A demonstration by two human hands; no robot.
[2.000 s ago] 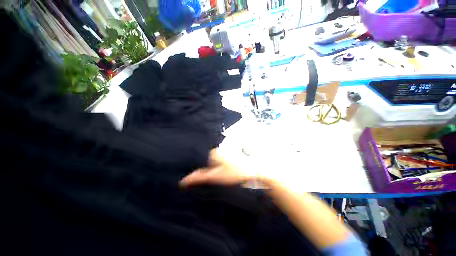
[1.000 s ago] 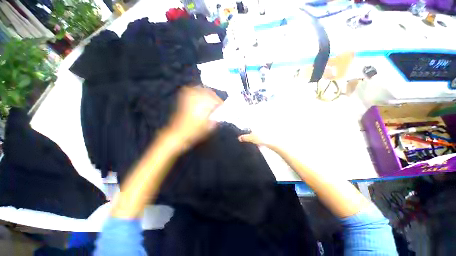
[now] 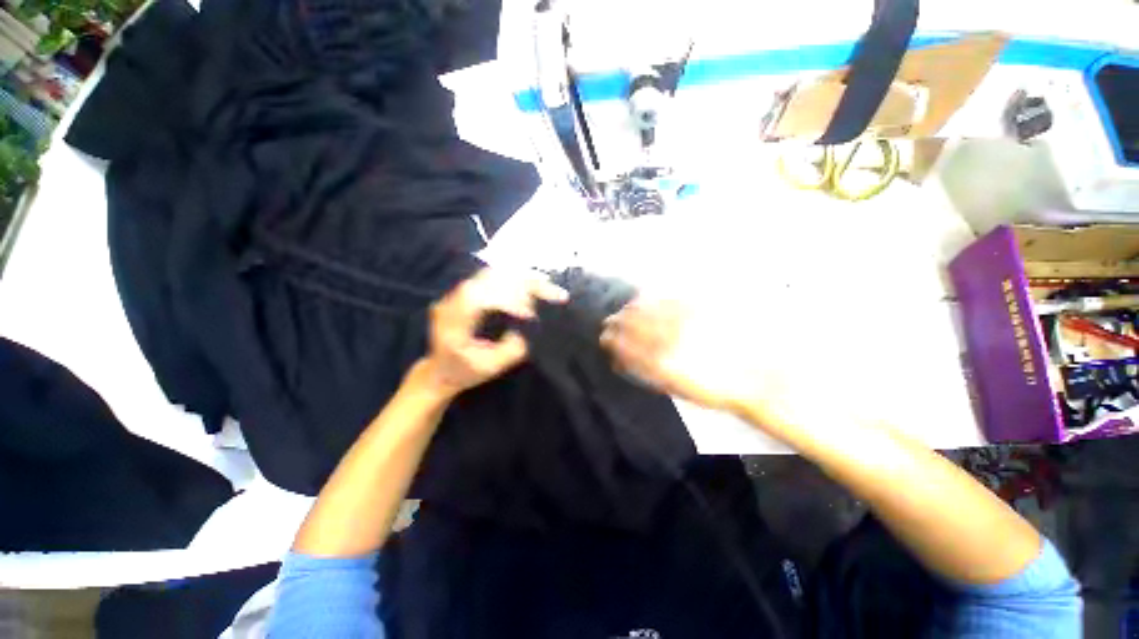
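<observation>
A black garment piece (image 3: 562,412) hangs from the table's front part over the lap. My left hand (image 3: 481,327) pinches its upper edge between thumb and fingers. My right hand (image 3: 643,340) holds the same edge a little to the right; its fingertips are slightly blurred. The edge is below the presser foot and needle (image 3: 637,197), apart from them. A larger black gathered garment (image 3: 312,237) lies on the table left of the needle; where it meets the held piece cannot be told.
The white machine with blue stripe (image 3: 737,63) spans the top. Brown cardboard (image 3: 956,85), a black strap (image 3: 874,69) and gold scissor handles (image 3: 862,171) are right of the needle. A purple box of tools (image 3: 999,337) stands right. Another black piece (image 3: 88,462) lies far left.
The view has moved closer to the needle. My left hand, blurred over the cloth before, now grips the edge beside my right hand. The held cloth still hangs over the lap.
</observation>
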